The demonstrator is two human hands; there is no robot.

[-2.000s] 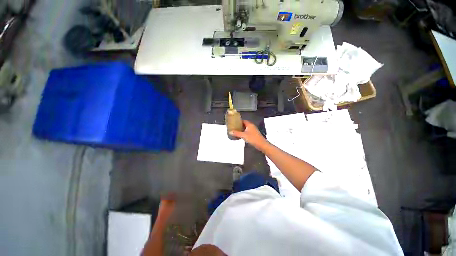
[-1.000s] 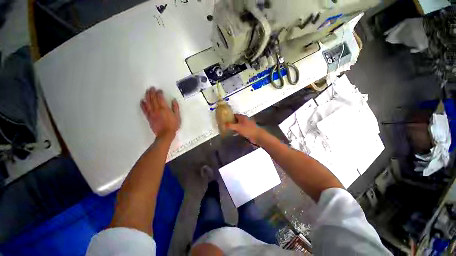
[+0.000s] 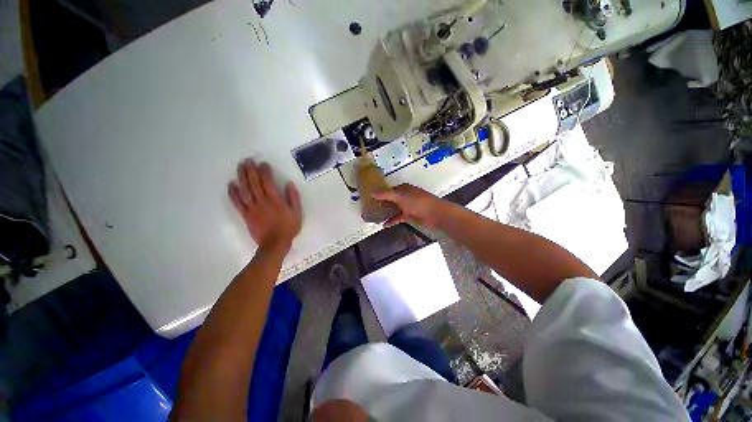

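My right hand [image 3: 410, 206] is closed around a tan-brown oil bottle [image 3: 373, 189]. The bottle's thin nozzle points into the dark hook cavity [image 3: 363, 132] under the sewing machine head [image 3: 412, 82]. Whether the nozzle touches a part inside cannot be told. The shiny slide plate [image 3: 323, 155] lies open to the left of the cavity. My left hand [image 3: 268, 208] lies palm down on the white table [image 3: 181, 165], fingers apart and holding nothing.
Scissors with loop handles [image 3: 497, 137] lie right of the needle area. A small grey panel [image 3: 576, 104] is at the right table end. White cloth pieces [image 3: 577, 206] are stacked beyond the table's front edge. Blue bins [image 3: 124, 396] stand at lower left. A white square surface [image 3: 411, 287] is below.
The view has turned from farther back to close over the machine. The bottle has moved from in front of the table to the hook cavity. My left hand has come onto the table.
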